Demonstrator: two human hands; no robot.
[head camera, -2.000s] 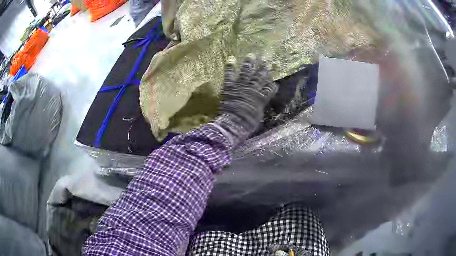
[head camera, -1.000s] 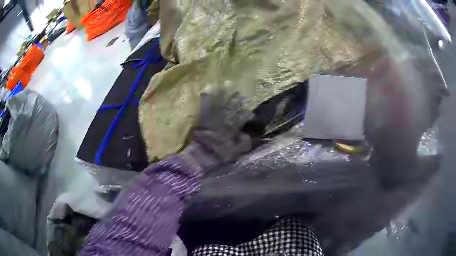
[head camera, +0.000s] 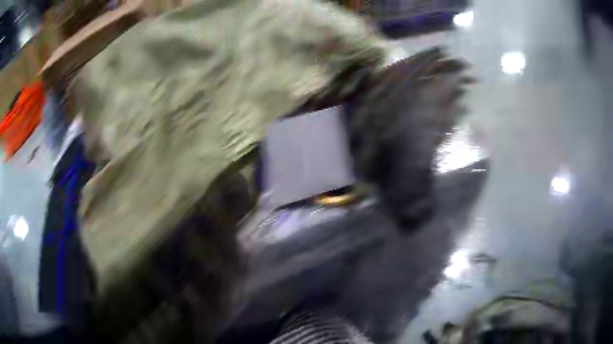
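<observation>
The frame is strongly blurred. The olive-tan woven cover (head camera: 181, 101) lies crinkled over the stack, across the upper left. A dark brownish mass (head camera: 195, 262), perhaps camouflage fabric, lies in front of its lower edge. A rounded grey-brown shape at its upper end may be my left hand (head camera: 238, 191); fingers and grip cannot be made out. My right hand is not in view. A pale grey square card (head camera: 307, 156) lies right of the cover, with a small yellow-brown ring (head camera: 336, 199) at its lower edge. A dark brown mottled piece (head camera: 410, 127) lies right of the card.
Dark stack with blue strapping (head camera: 62, 242) at left. Dark, shiny film-wrapped surface (head camera: 336, 262) below the card. Orange sack (head camera: 23, 119) at far left. Glossy floor (head camera: 531, 121) at right. Open-looking sack rim (head camera: 521, 302) at bottom right. Striped-looking apron (head camera: 319, 329) at bottom.
The view has swung right, so card, cover and strapped stack sit farther left. The purple checked sleeve and clear glove shape are gone. The brownish mass now shows at lower left.
</observation>
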